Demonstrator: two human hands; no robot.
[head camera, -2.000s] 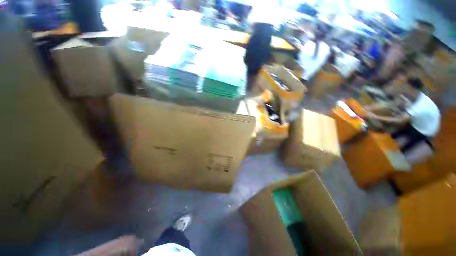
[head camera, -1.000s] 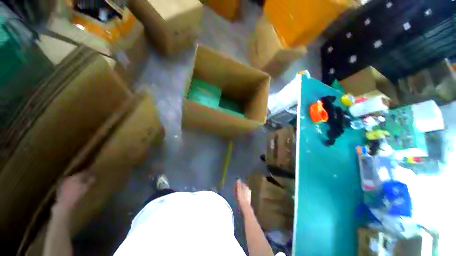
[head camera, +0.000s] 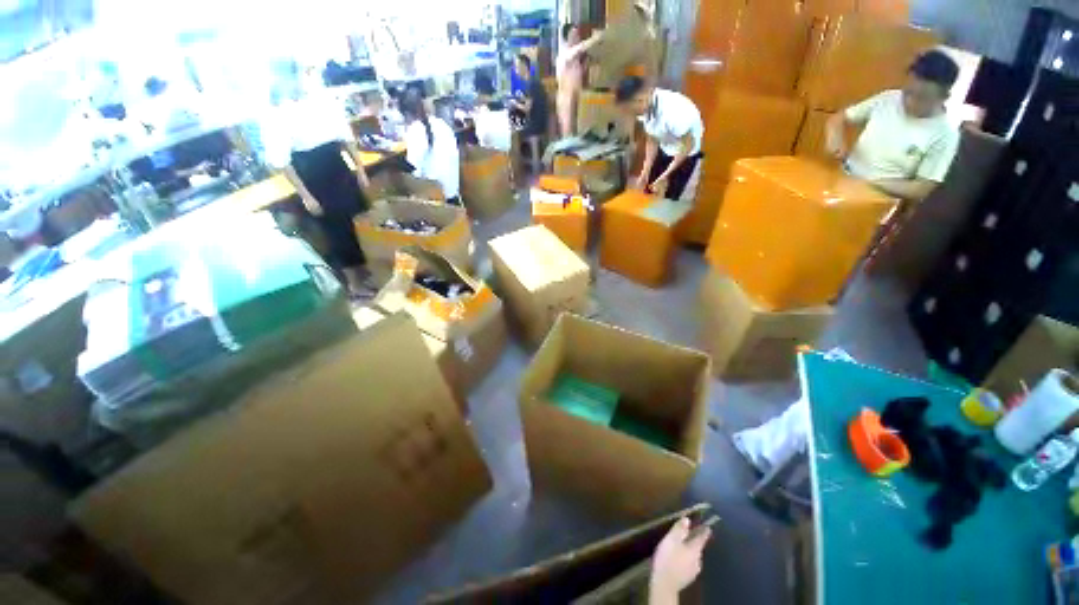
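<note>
My right hand (head camera: 680, 555) is at the bottom edge, closed on the upper right corner of a flattened brown carton (head camera: 580, 565), which is cut off by the bottom edge. My left hand is not in view. Beyond the flattened carton, an open shipping carton (head camera: 603, 455) stands on the floor with its top open. Green product boxes (head camera: 582, 398) lie low inside it; its near wall hides part of the inside.
Large flattened cartons (head camera: 296, 473) lean at left beside stacked printed blanks (head camera: 207, 296). The green table (head camera: 876, 532) at right bears an orange tape dispenser (head camera: 878, 442) and black cloth (head camera: 947, 467). Orange-wrapped cartons (head camera: 793, 225) and several people are beyond.
The view has swung up and left from the table. My right hand, empty before, now holds a flattened carton in front of me. My left hand has gone out of view.
</note>
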